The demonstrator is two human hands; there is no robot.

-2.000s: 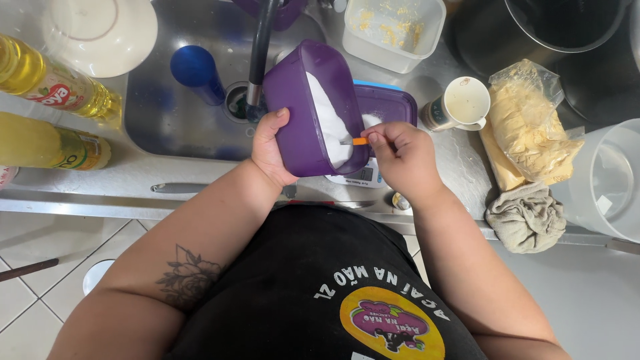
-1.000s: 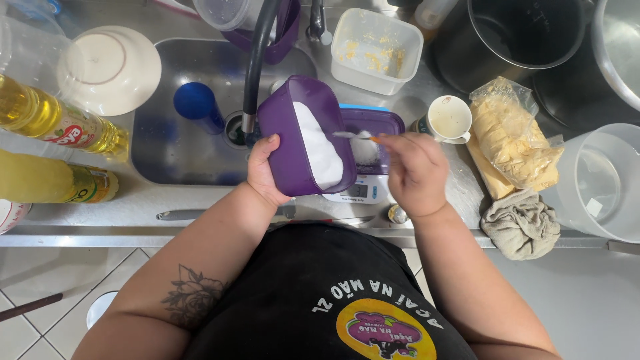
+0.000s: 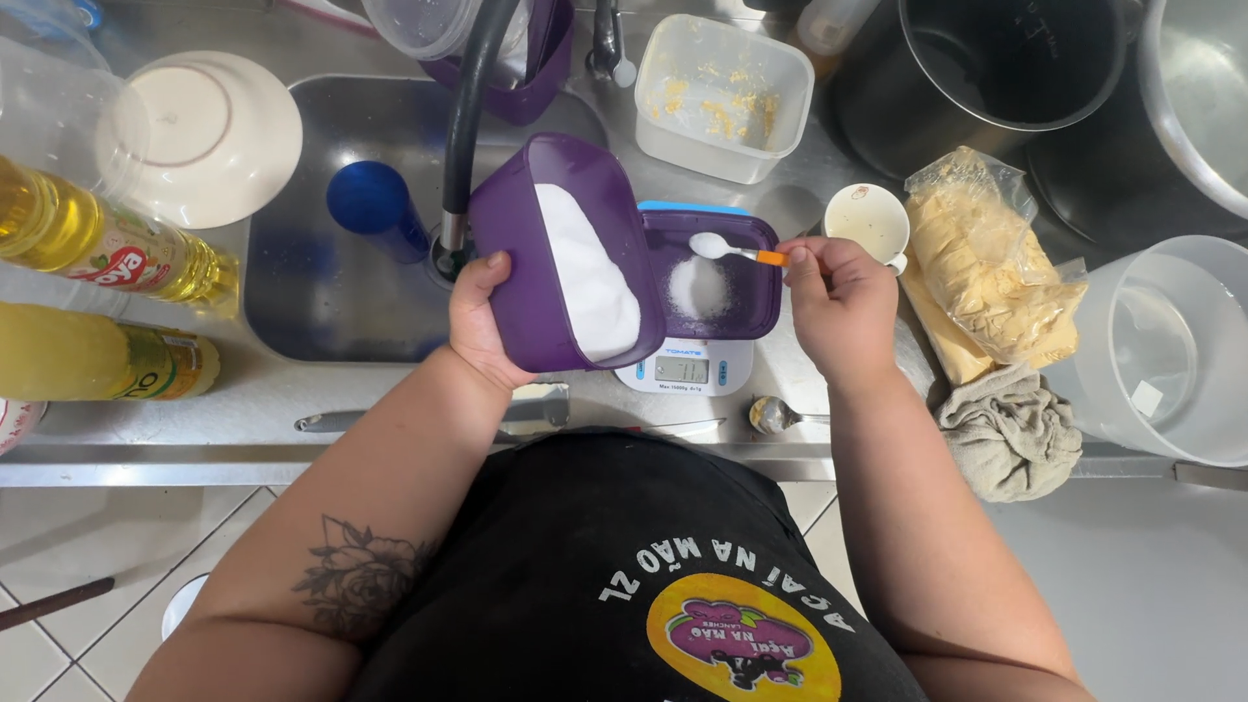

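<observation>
My left hand (image 3: 485,317) grips a purple plastic container (image 3: 517,263), tilted to the right, with white powder (image 3: 590,278) inside. Between the fingers of my right hand (image 3: 843,297) is the orange handle of a small spoon (image 3: 710,246), whose bowl carries white powder. The spoon is over a shallow purple tray (image 3: 765,317), where a small heap of white powder (image 3: 698,288) lies. Under the tray is a digital kitchen scale (image 3: 731,375), its display facing me. The tilted container overlaps the tray's left edge in view.
Left are a sink (image 3: 322,336) with a blue cup (image 3: 366,200), an upturned bowl (image 3: 214,136) and oil bottles (image 3: 107,244). Behind stands a tub with yellow residue (image 3: 721,161). Right are a mug (image 3: 868,219), bagged yellow food (image 3: 985,263), a cloth (image 3: 1014,439) and dark pots (image 3: 877,107). A spoon (image 3: 775,415) lies in front.
The small spoon was in the white powder inside the container two seconds ago; my right hand has drawn it out, and it is now over the tray. My left hand keeps its hold on the container.
</observation>
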